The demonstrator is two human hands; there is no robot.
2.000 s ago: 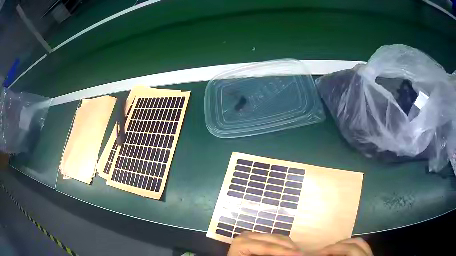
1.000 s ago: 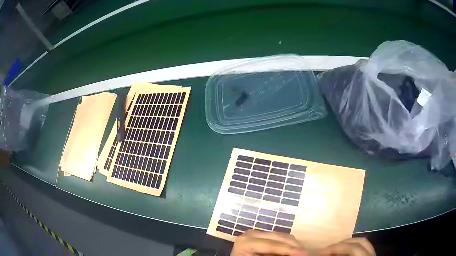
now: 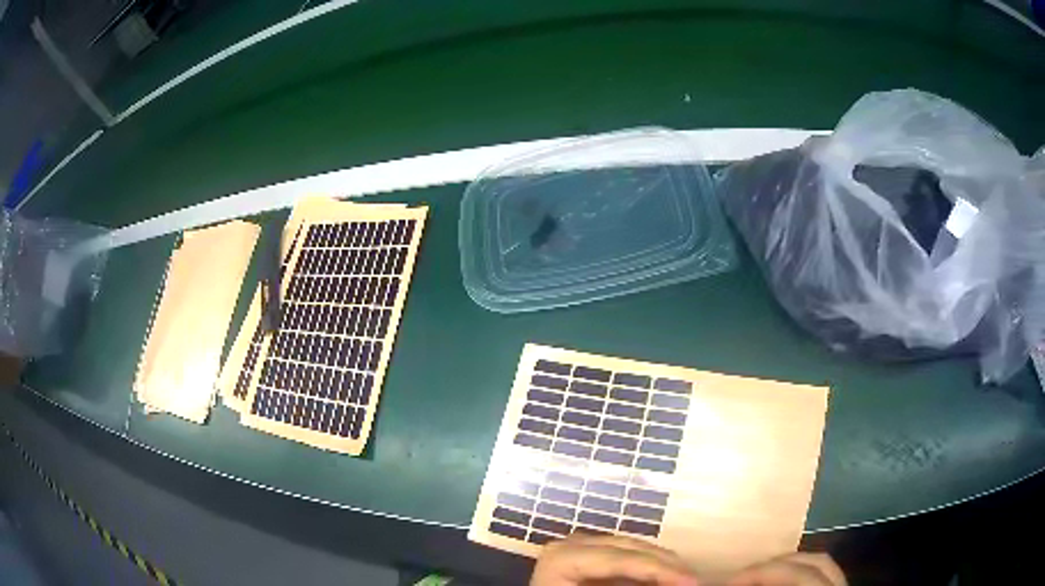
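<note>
The tan backing sheet (image 3: 745,458) lies at the bench's front edge, with rows of small black adhesive pads (image 3: 607,424) on its left part and a bare right part. My left hand (image 3: 613,561) and my right hand (image 3: 793,570) are at the bottom edge of the picture, over the sheet's near edge. Both are cut off by the picture's rim. Their fingertips are mostly hidden, so I cannot tell what they hold.
A clear plastic tray (image 3: 596,283) holds one small dark piece (image 3: 545,232). A clear bag (image 3: 825,275) with dark contents stands right. Spare pad sheets (image 3: 332,332) with a dark thin tool (image 3: 272,286) and a plain tan stack (image 3: 195,321) lie left. Another clear bag (image 3: 52,280) is far left.
The view has shifted slightly. Both hands stay at the sheet's near edge with little visible movement.
</note>
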